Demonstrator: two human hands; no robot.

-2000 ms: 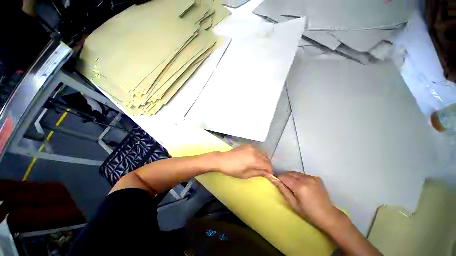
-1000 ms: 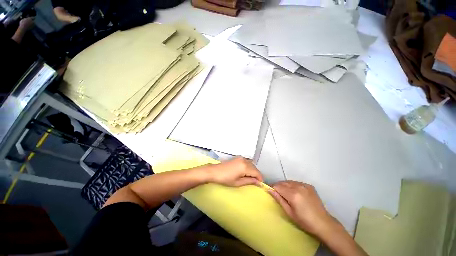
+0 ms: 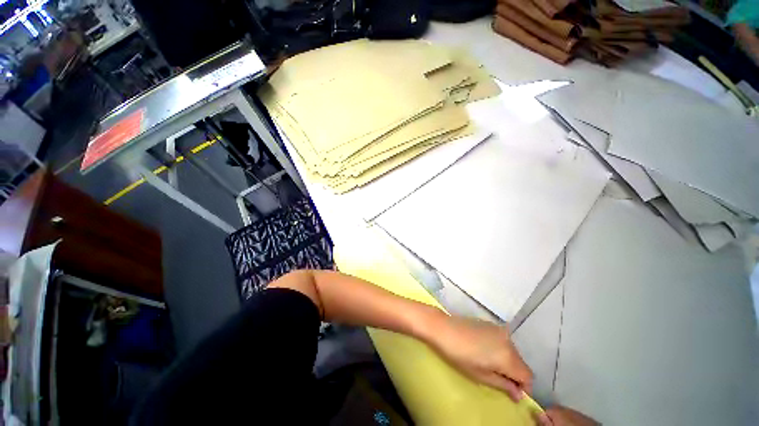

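A yellow panel [image 3: 416, 358] lies over the near edge of the white table, its lower part hanging towards my lap. My left hand [image 3: 487, 354] pinches a narrow folded edge of it at the panel's far right side. My right hand [image 3: 566, 416] is at the same edge beside it, mostly cut off by the bottom of the picture; its fingertips touch the fold. Grey-white sheets [image 3: 666, 308] lie flat beyond and to the right of the hands, with a whiter sheet [image 3: 499, 225] on top at the middle.
A stack of khaki cut panels [image 3: 374, 108] lies at the table's far left. Brown folded pieces [image 3: 541, 29] are at the back. A slanted board with an orange-red patch [image 3: 116, 140] stands left on a grey frame. A patterned black-and-white item [image 3: 283, 245] is below the table edge.
The view has swung left, so the hands and panel appear lower and further right, and my right hand is largely out of the picture. Both hands stay at the folded edge.
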